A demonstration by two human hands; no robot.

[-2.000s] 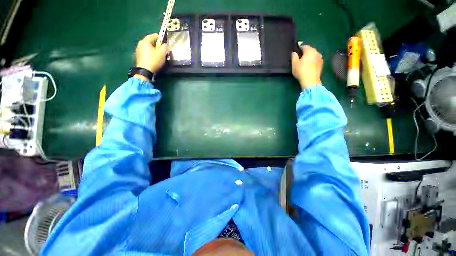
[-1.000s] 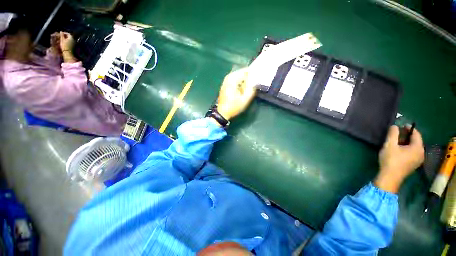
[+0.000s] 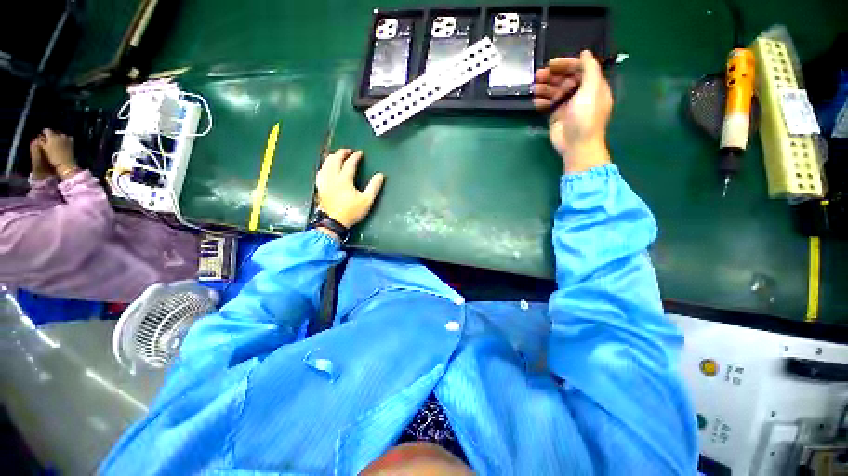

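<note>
A black tray (image 3: 446, 104) holds three phone units, the left one (image 3: 390, 60), the middle one (image 3: 444, 58) and the right one (image 3: 512, 58); its right slot (image 3: 569, 33) holds no phone. A white carrier strip (image 3: 432, 85) with two rows of dark dots lies slanted over the tray's front edge and the middle phone. My left hand (image 3: 346, 189) is on the green bench in front of the strip, fingers apart, empty. My right hand (image 3: 578, 107) is over the tray's right end, fingers curled; whether it holds the slim black tool cannot be made out.
An orange screwdriver (image 3: 738, 102) and a pale-yellow ridged block (image 3: 788, 116) lie at right. A white power strip (image 3: 158, 149) with cables lies at left, beside a person's pink sleeve (image 3: 74, 228). A fan (image 3: 158, 325) is lower left, a white machine (image 3: 735, 390) lower right.
My left hand has let go of the strip, which now lies across the tray, and has come down to the bench. My right hand has moved over the tray's right end. The view has turned.
</note>
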